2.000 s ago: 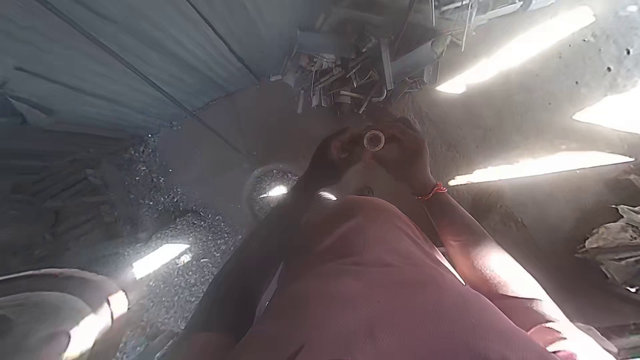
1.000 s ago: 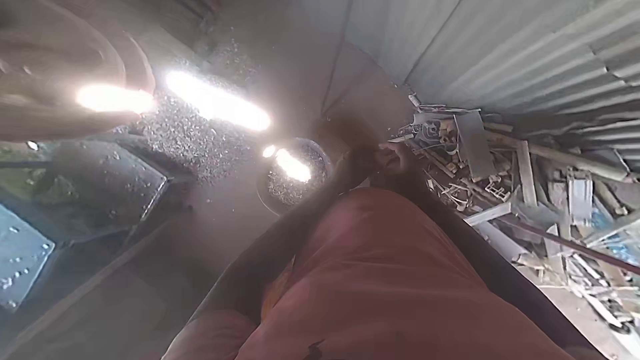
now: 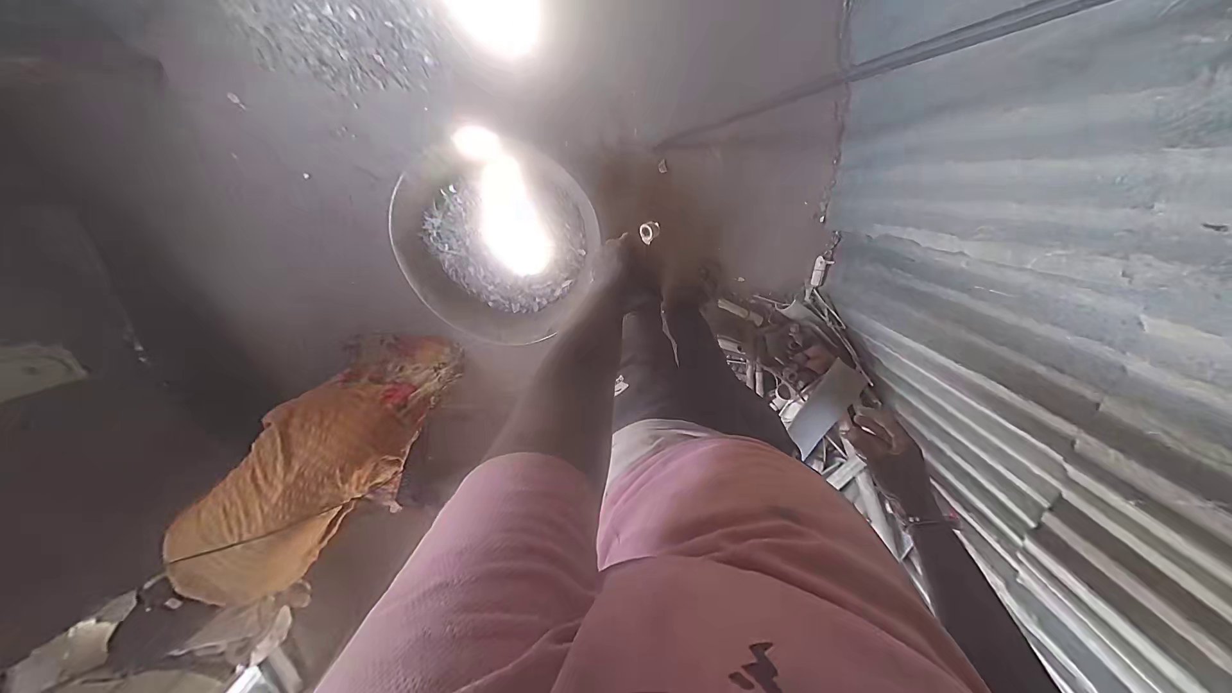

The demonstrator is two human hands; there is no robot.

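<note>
My left hand (image 3: 633,265) is dark and blurred at the end of the outstretched left arm, just right of a round basin (image 3: 409,279) with small glittering bits in it. A small pale ring-shaped piece (image 3: 649,232) shows at its fingertips; whether the hand grips it is unclear. Farther right and lower, my right hand (image 3: 884,441) has curled fingers beside a flat grey sheet piece (image 3: 828,409) on a scrap heap (image 3: 770,351). Whether it holds anything cannot be made out. A bracelet is around the right wrist.
A corrugated metal wall (image 3: 1039,289) rises along the right. An orange sack (image 3: 279,481) lies at lower left, near crumpled pale scraps (image 3: 82,650). Glittering bits (image 3: 337,43) are scattered on the floor beyond the basin. Bright sunlight glares across the basin.
My hands, close together in both earlier frames, are now apart: the right one is beside the scrap heap, the left one near the basin. The view has swung strongly.
</note>
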